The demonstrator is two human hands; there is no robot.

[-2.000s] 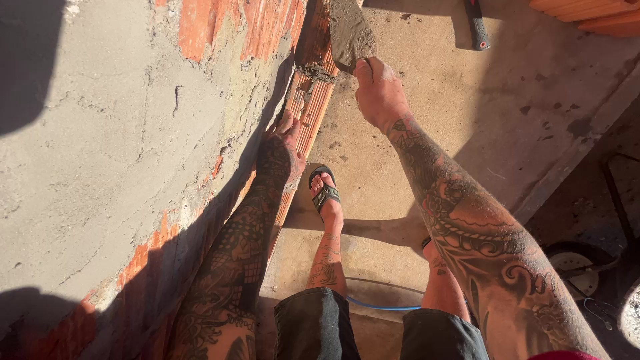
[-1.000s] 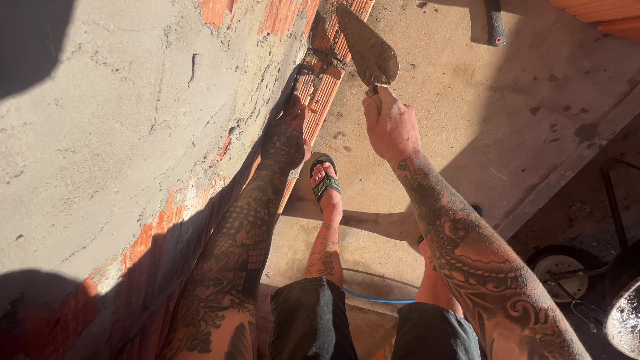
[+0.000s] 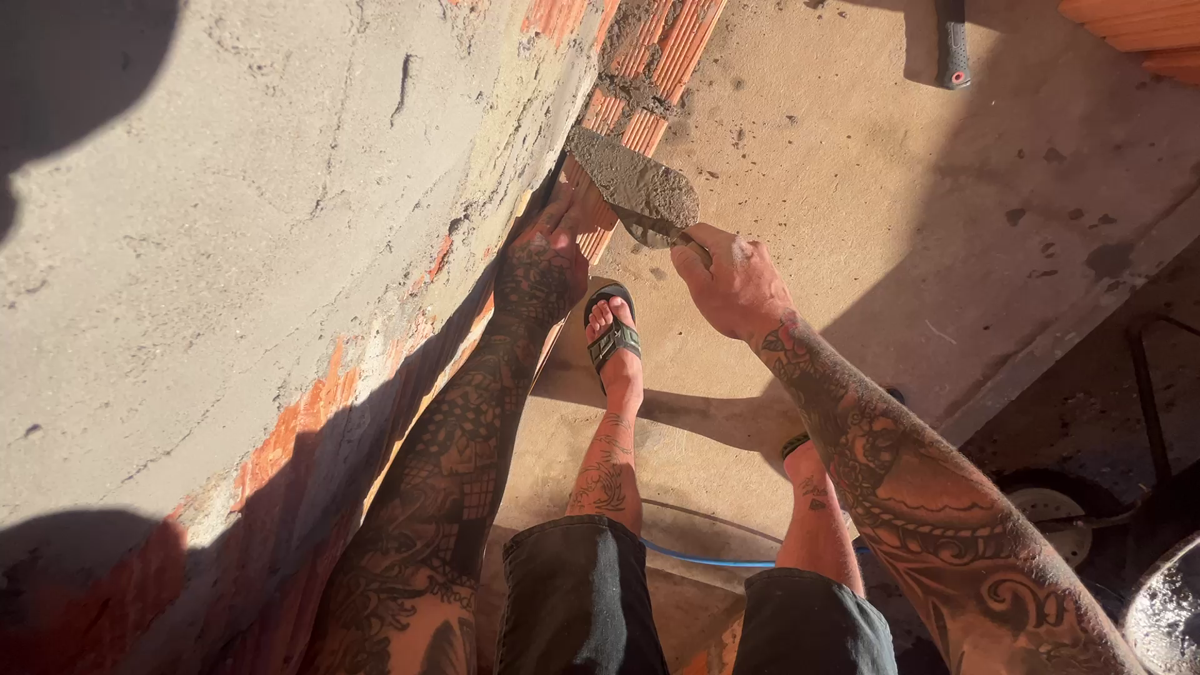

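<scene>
My right hand [image 3: 736,281] grips the handle of a trowel [image 3: 642,187], whose blade carries wet grey mortar and points up-left over the row of hollow clay bricks [image 3: 689,47]. The tip of the blade reaches the wall side of the row. Below the blade, my left hand [image 3: 553,244] rests on the ribbed top of a brick, close against the partly plastered wall [image 3: 281,206]. Some of its fingers lie in shadow, and it is too dark to tell fully how they are bent. Mortar [image 3: 637,91] fills a joint between bricks farther up the row.
A dark tool handle [image 3: 954,52] lies on the concrete floor [image 3: 797,169] at the top right, near orange bricks [image 3: 1144,28]. A blue hose [image 3: 708,561] runs behind my feet. A wheel [image 3: 1045,516] and a metal container's rim [image 3: 1139,600] are at the lower right.
The trowel has swung from pointing up, beside the row, to lying across the bricks above my left hand. Mortar now shows on its upward face.
</scene>
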